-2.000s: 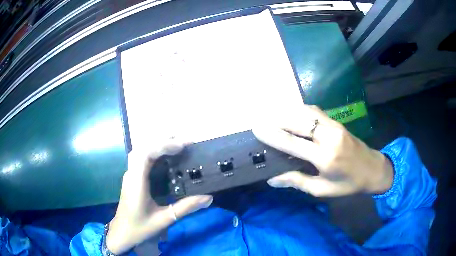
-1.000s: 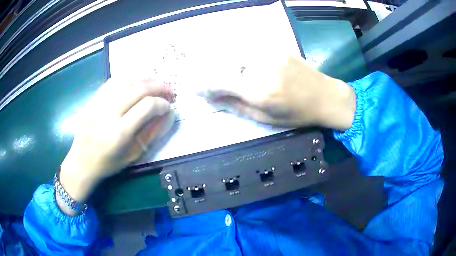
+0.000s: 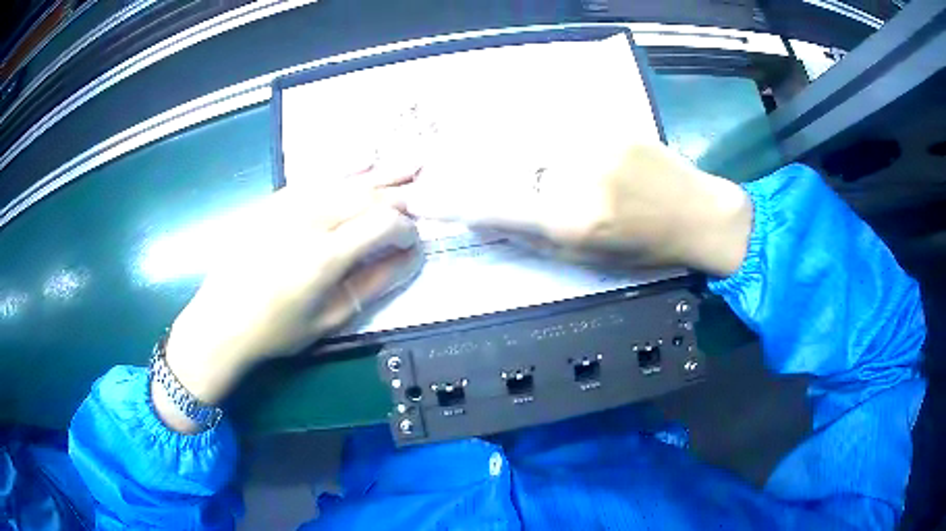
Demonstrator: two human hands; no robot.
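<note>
A black fixture plate (image 3: 550, 363) with several small dark nests and silvery screws at its ends lies at the near edge of a white-lined tray (image 3: 342, 114). My left hand (image 3: 311, 270) is over the tray's near left part, fingers bent and fingertips close together. My right hand (image 3: 612, 213) is over the tray's middle, its fingers reaching left to my left fingertips. Glare washes out the fingers, and whether either hand pinches a small part cannot be told. Loose dark specks (image 3: 413, 122) are scattered on the white liner.
The green bench surface (image 3: 93, 249) lies around the tray. Dark conveyor belts and silvery rails (image 3: 156, 112) run behind it. A grey machine frame (image 3: 871, 83) stands at the right. Another blue sleeve (image 3: 31, 487) shows at the lower left.
Both hands have let go of the fixture plate and moved up over the tray, where their fingertips came together. The plate now lies untouched. The view has shifted slightly.
</note>
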